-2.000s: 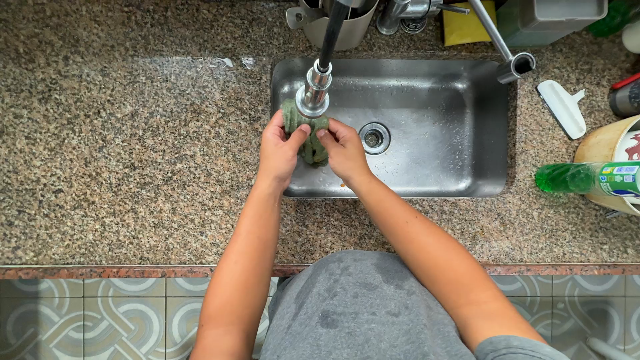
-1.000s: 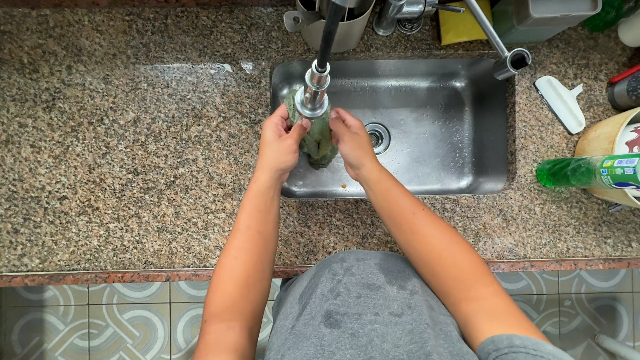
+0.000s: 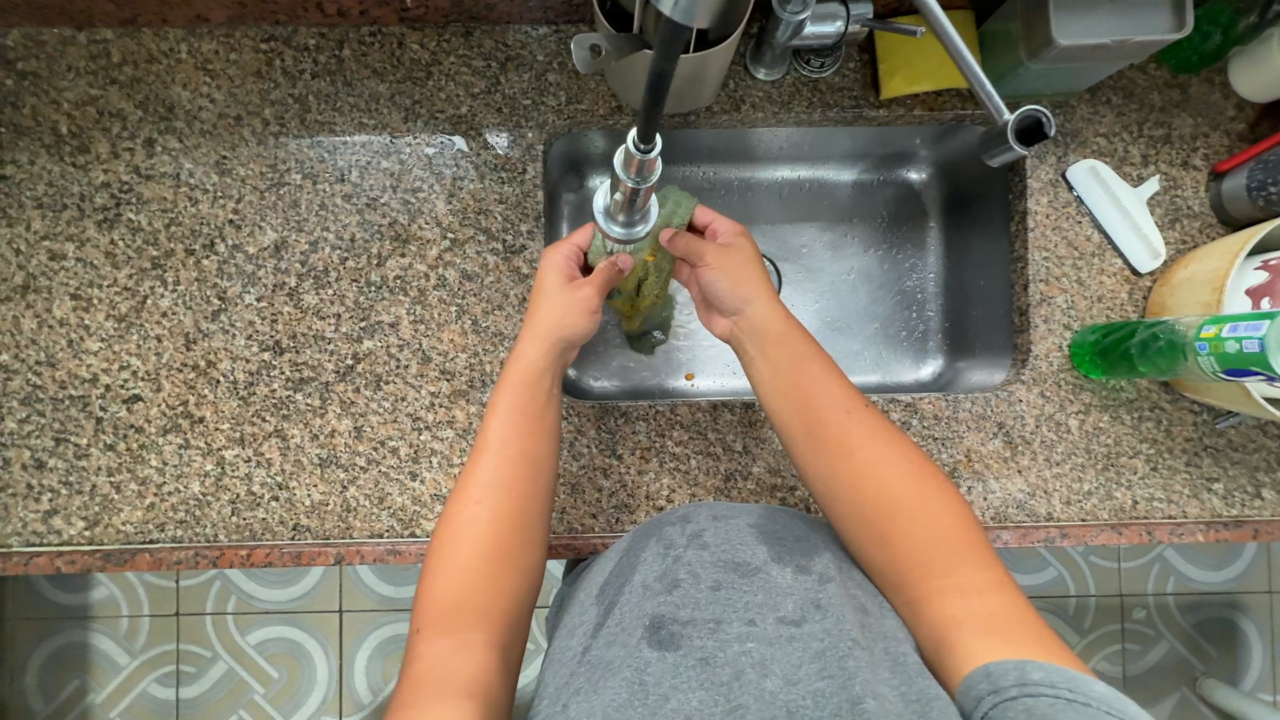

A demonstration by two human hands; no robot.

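A wet green cloth (image 3: 645,300) with yellowish-orange stains hangs under the metal spray head of a faucet (image 3: 628,200), over the left part of the stainless steel sink (image 3: 850,330). Its left edge is pinched between the thumb and fingers of my left hand (image 3: 572,295). My right hand (image 3: 722,268) grips the upper right edge of the same cloth. Water runs from the spray head onto the cloth. A small orange bit lies on the sink floor near the front edge. My right hand partly hides the drain.
Behind the sink stand a metal utensil holder (image 3: 690,75), a chrome fitting (image 3: 800,35) and a yellow sponge cloth (image 3: 925,55). To the right are a white squeegee (image 3: 1118,215), a green bottle (image 3: 1135,348) and a beige container (image 3: 1185,275). A metal arm (image 3: 965,60) reaches over the back right corner.
The cloth is more spread out between my hands, and its orange-stained face now shows. My right hand has risen toward the cloth's upper edge.
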